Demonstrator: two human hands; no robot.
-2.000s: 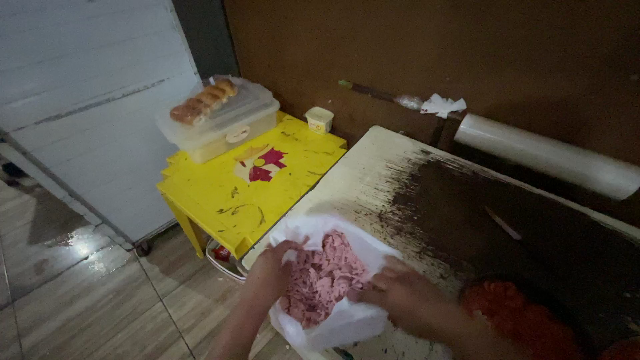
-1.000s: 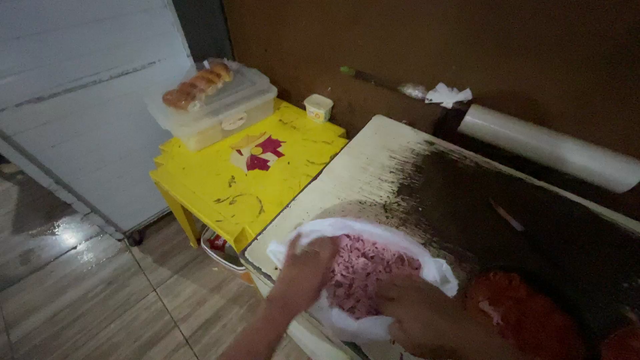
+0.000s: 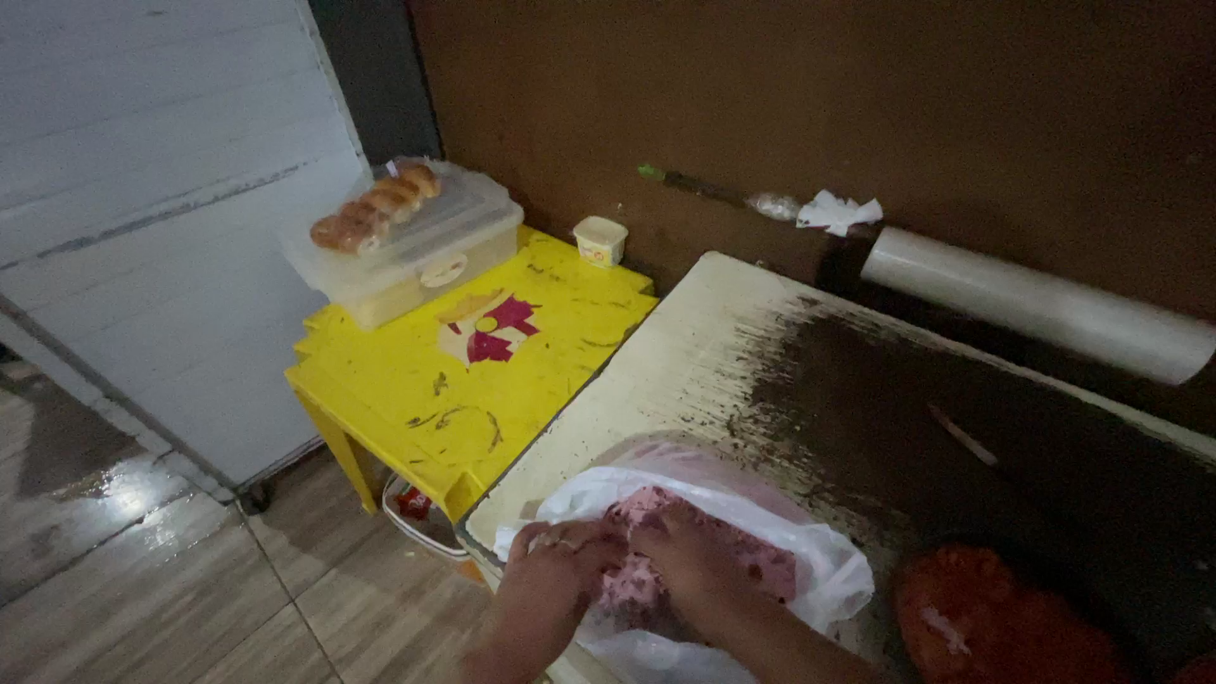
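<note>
Pink shredded meat (image 3: pixel 760 560) lies in an open white plastic bag (image 3: pixel 836 570) at the near left edge of a worn cream-and-dark tabletop (image 3: pixel 665 399). My left hand (image 3: pixel 560 565) is on the left side of the meat and the bag's rim, fingers curled. My right hand (image 3: pixel 684 560) reaches into the meat close beside it, with its fingertips partly hidden in the pink pieces. Whether either hand grips a piece cannot be told. To the right of the bag is a red-orange mass (image 3: pixel 997 617), its kind unclear in the dim light.
A yellow plastic table (image 3: pixel 380 389) adjoins on the left, bearing a lidded plastic box (image 3: pixel 427 275) with bread rolls (image 3: pixel 375 209) on top, and a small tub (image 3: pixel 600 242). A knife (image 3: pixel 961 434) lies on the dark surface. A plastic film roll (image 3: pixel 1035 304) is along the wall.
Both hands have come together over the meat; two seconds ago they were apart at the bag's sides. The bag lies spread wider and flatter than before.
</note>
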